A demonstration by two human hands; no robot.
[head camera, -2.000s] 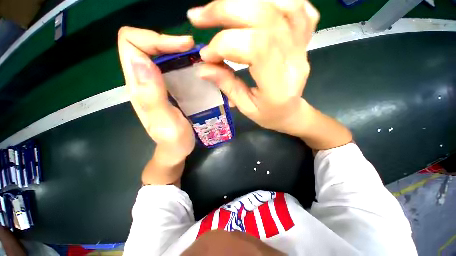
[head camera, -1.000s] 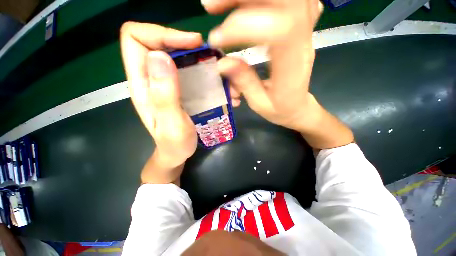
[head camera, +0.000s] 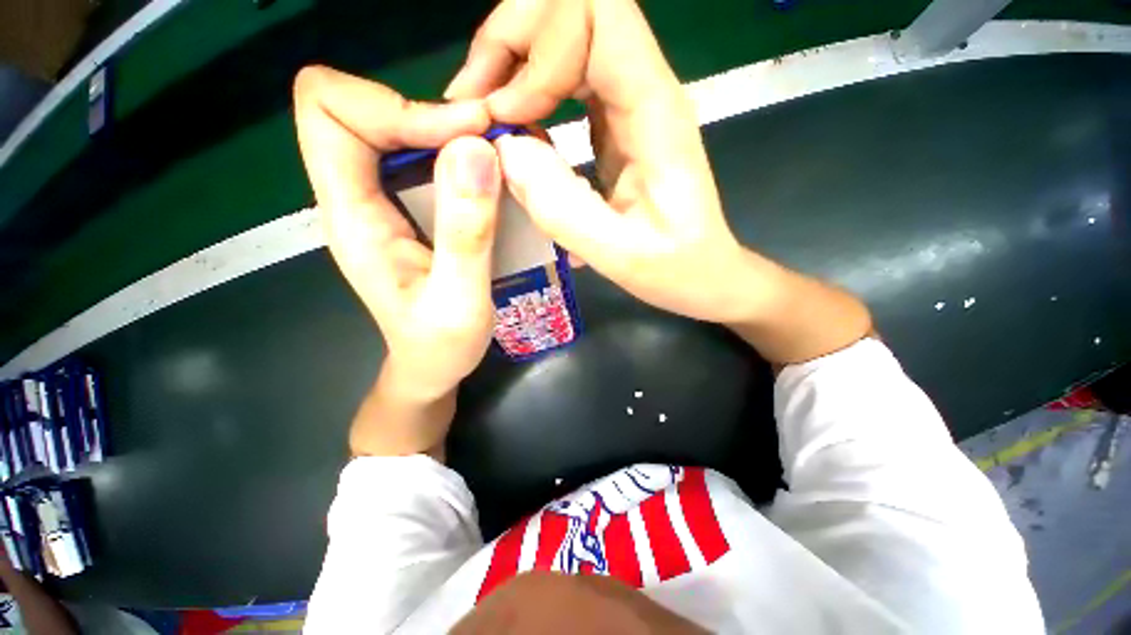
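A dark-blue handheld unit (head camera: 536, 304) is held upright above the bench, its white, pink and red keypad end nearest me. A pale panel fills the middle of its face, partly covered by my thumbs. My left hand (head camera: 416, 236) grips the unit's left side, its thumb over the upper face and its index finger along the blue top edge. My right hand (head camera: 608, 174) has its thumb and fingertips closed on the top edge, touching my left fingertips. What lies between the fingertips is hidden.
Stacked blue and white units (head camera: 50, 422) stand at the bench's left. White specks (head camera: 638, 403) lie before me and at right. A pale rail (head camera: 267, 252) with a metal post (head camera: 949, 25) borders the green belt, where a unit (head camera: 99, 102) lies. A person's arm shows at lower left.
My right hand has come down and left from its raised, blurred position onto the unit's top edge. My left thumb has moved right across the panel. The unit stays in my left hand.
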